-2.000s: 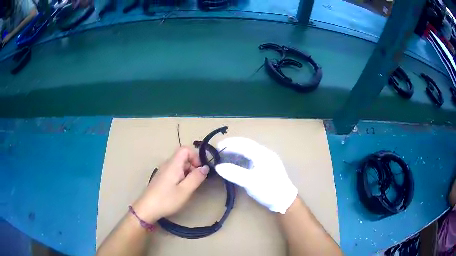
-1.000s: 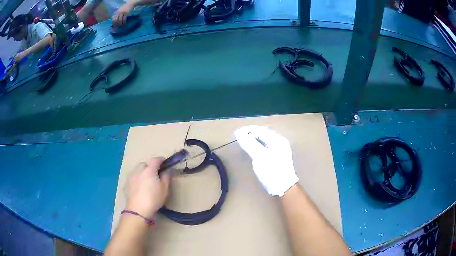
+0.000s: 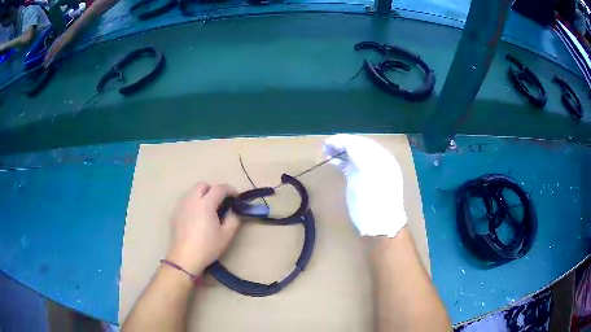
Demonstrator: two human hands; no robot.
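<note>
A black headband lies as a large arc on the tan cardboard sheet. A smaller black yoke curves up from its right end. My left hand, bare with a thin red bracelet, grips the headband's other end, where a second yoke shows beside my fingers. My right hand, in a white glove, pinches a thin dark wire and holds it taut up and right of the yokes. Another thin wire sticks up at the left. My left palm is hidden.
A stack of headband assemblies sits on the blue-green bench at right. The green conveyor belt runs behind, carrying a headband-yoke assembly and several others. A metal post stands at the bench's back right. Another person's arm reaches in at top left.
My right hand has moved up and right with the wire. My left hand has brought its end of the headband close to the right yoke. The view has shifted slightly.
</note>
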